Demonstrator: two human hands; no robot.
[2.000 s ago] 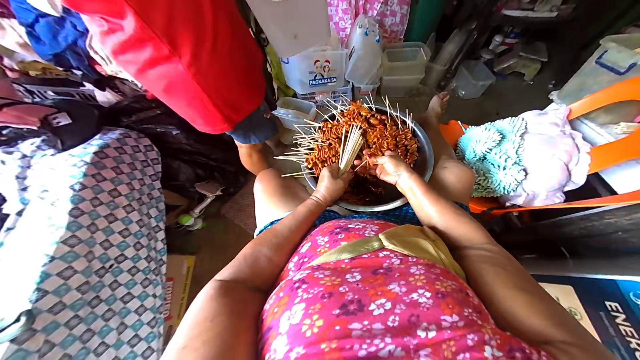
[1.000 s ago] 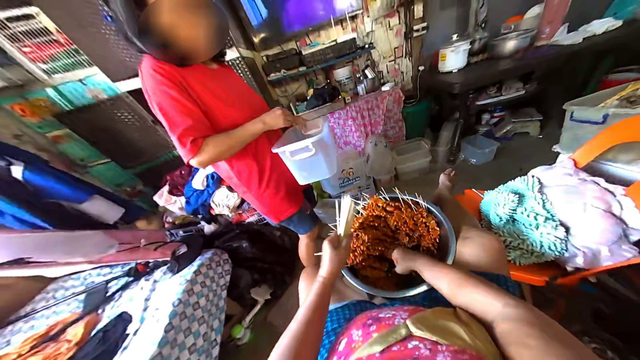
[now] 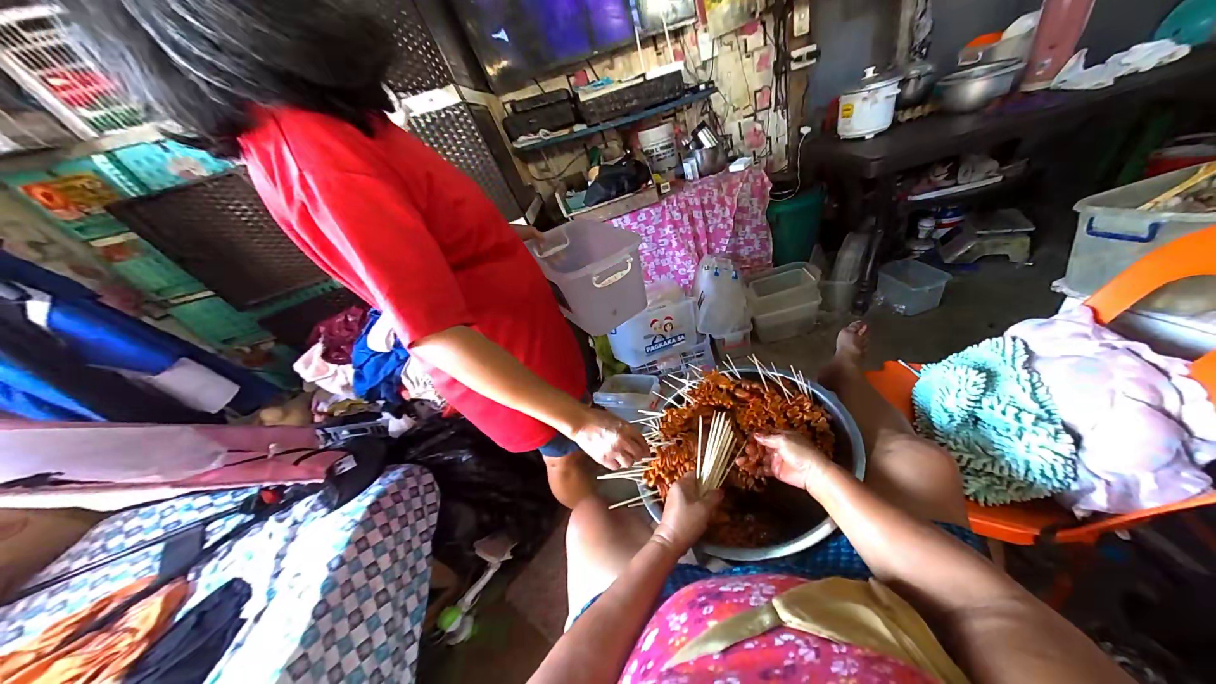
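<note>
A round metal basin rests between my legs, holding many bamboo skewers threaded with reddish-brown marinated meat. My left hand grips a bundle of bare bamboo skewers upright over the near left of the basin. My right hand is just right of the bundle, its fingertips on pieces of the meat. At the basin's left rim is the hand of a person in a red shirt, close to the skewer ends. That person's other hand holds a translucent plastic container.
The person in red stands at my front left. An orange chair with a teal shaggy cloth is by my right leg. Plastic tubs stand beyond the basin. A bed with a checkered cover lies at left.
The person in red has bent forward and brought one hand down to the basin's left edge. One second ago their container was held higher, in front of them. My left hand keeps the skewer bundle.
</note>
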